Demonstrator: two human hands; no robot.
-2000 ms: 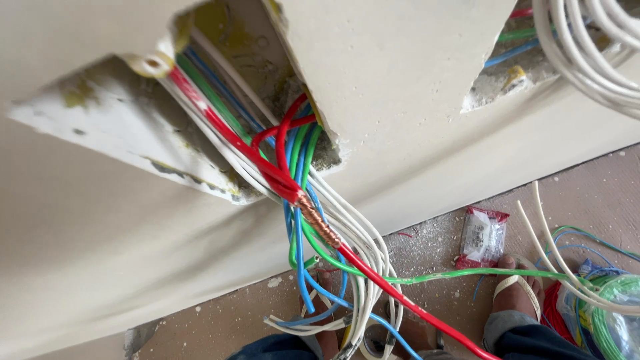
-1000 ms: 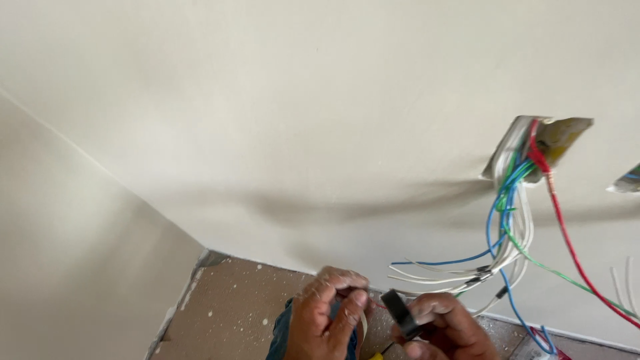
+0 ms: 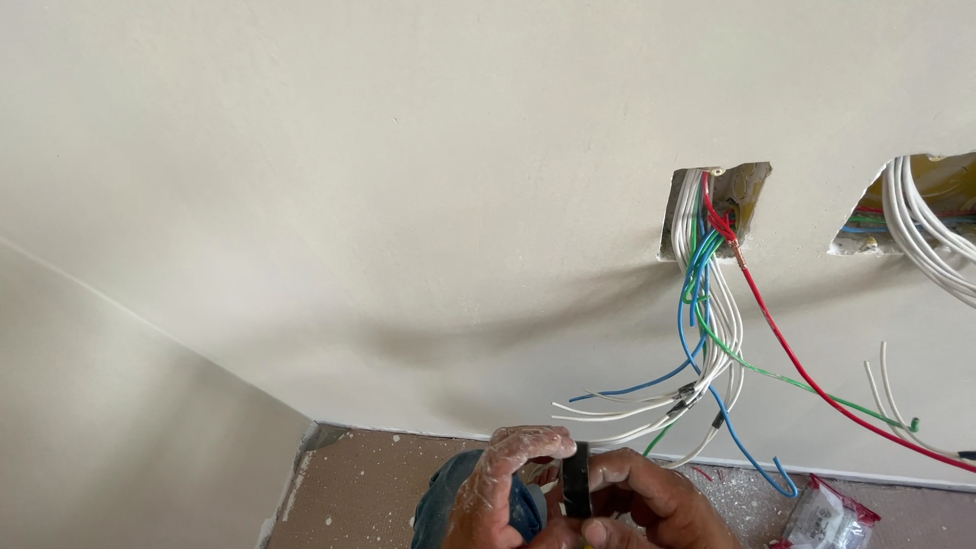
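My left hand (image 3: 507, 484) and my right hand (image 3: 648, 496) meet at the bottom of the view, with a roll of black electrical tape (image 3: 576, 480) between their fingers. Up and to the right, a bundle of white wires (image 3: 733, 320) hangs out of a square wall opening (image 3: 755, 194), with blue wires (image 3: 695, 267) and a green wire (image 3: 770, 374) among them. A red wire (image 3: 785, 335) runs from the opening down to the right; twisted bare copper (image 3: 739, 255) shows near its top. Black tape bands (image 3: 679, 400) wrap some white wires.
A second wall opening (image 3: 869, 229) with looped white cables (image 3: 915, 221) lies at the right edge. On the dusty floor (image 3: 366, 488) is a clear plastic packet with red edges (image 3: 827, 518). A knee in blue jeans (image 3: 442, 496) is beside my left hand. A wall corner stands at left.
Both hands have come together around the tape roll, which one second ago was at my right hand. The view has swung away from the close look at the wires two seconds ago.
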